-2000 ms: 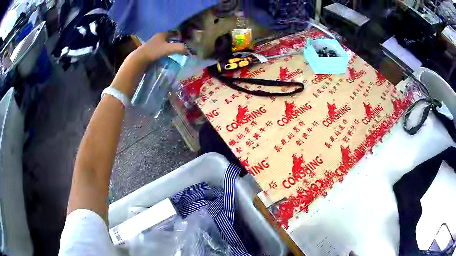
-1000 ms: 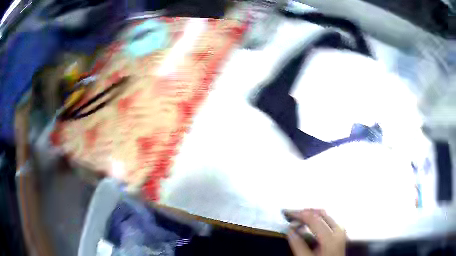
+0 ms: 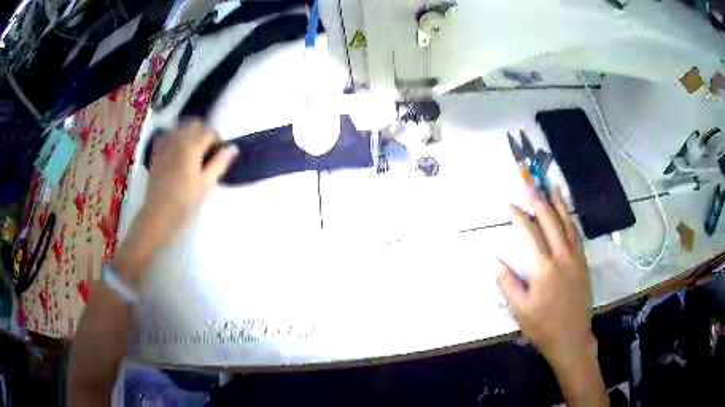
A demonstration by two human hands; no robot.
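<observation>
A dark fabric strip [image 3: 266,153] lies on the white machine table, its right end by the needle area of the sewing machine [image 3: 381,107]. My left hand [image 3: 184,163], slightly blurred, grips the strip near its left end, thumb on the right. My right hand [image 3: 552,274] is palm down with fingers apart, its fingertips at the orange and blue handles of the thread snips [image 3: 534,168]; it does not grip them. The bright lamp [image 3: 316,127] hides part of the strip.
A black smartphone [image 3: 587,173] with a white cable [image 3: 658,215] lies right of the snips. A curved black fabric piece [image 3: 230,67] lies behind the strip. At far left are the red-printed board [image 3: 91,187], turquoise tray [image 3: 57,156] and black cord loop [image 3: 36,250].
The view has swung right from the board to the machine. My left hand has come from beyond the board onto the strip. My right hand has moved from the table's front edge to the snips.
</observation>
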